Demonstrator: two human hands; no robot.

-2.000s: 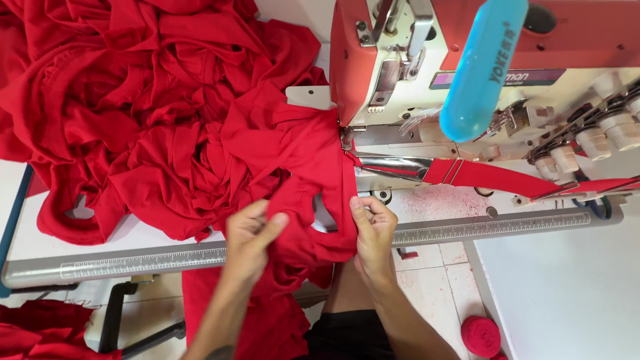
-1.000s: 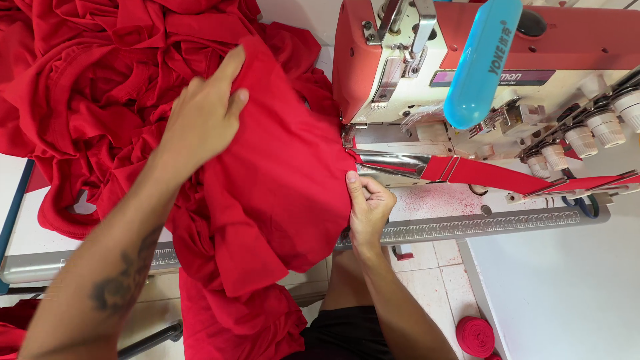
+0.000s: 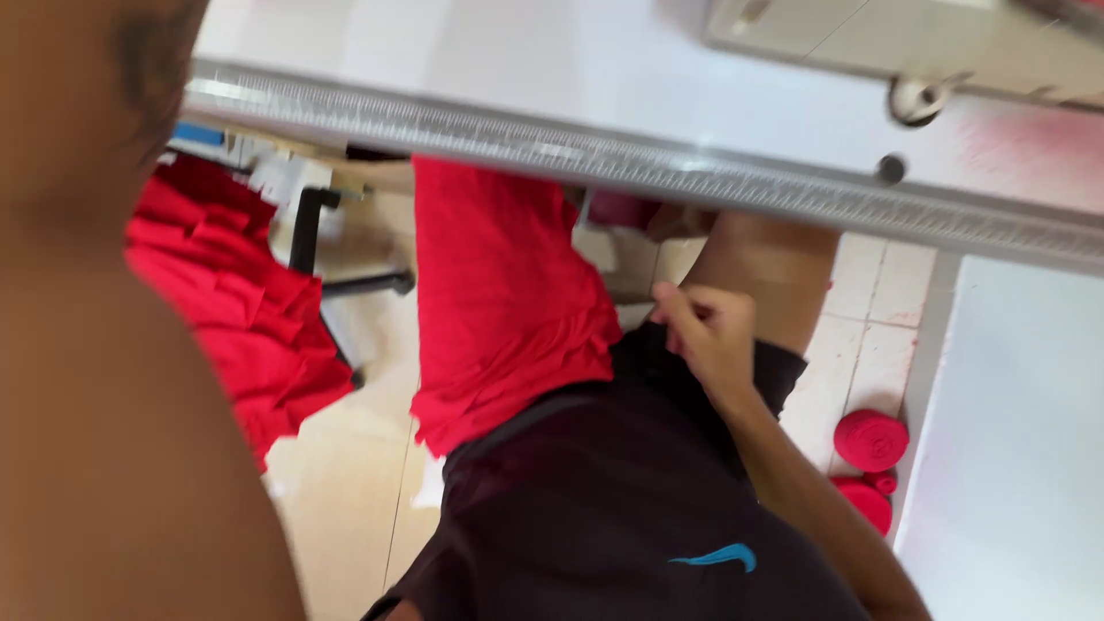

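Observation:
Above my lap my right hand (image 3: 711, 332) is held with curled fingers, near the black shorts, and no object shows in it. My left forearm and upper arm fill the left side of the view, close to the camera; the left hand itself is out of frame. Red fabric (image 3: 509, 285) lies over my thigh and reaches up to the edge of the sewing table. Part of the white machine base (image 3: 828, 39) shows at the top right.
A measuring scale (image 3: 552, 155) runs along the table's front edge. More red fabric (image 3: 250, 302) hangs at left beside a black metal stand (image 3: 306, 228). Rolls of red fabric strip (image 3: 871, 438) are on the tiled floor, near a white panel (image 3: 1018, 414) at right.
The view has swung down toward my lap. My right hand has let go of the red fabric at the machine and is now above my lap. My left hand has left the view.

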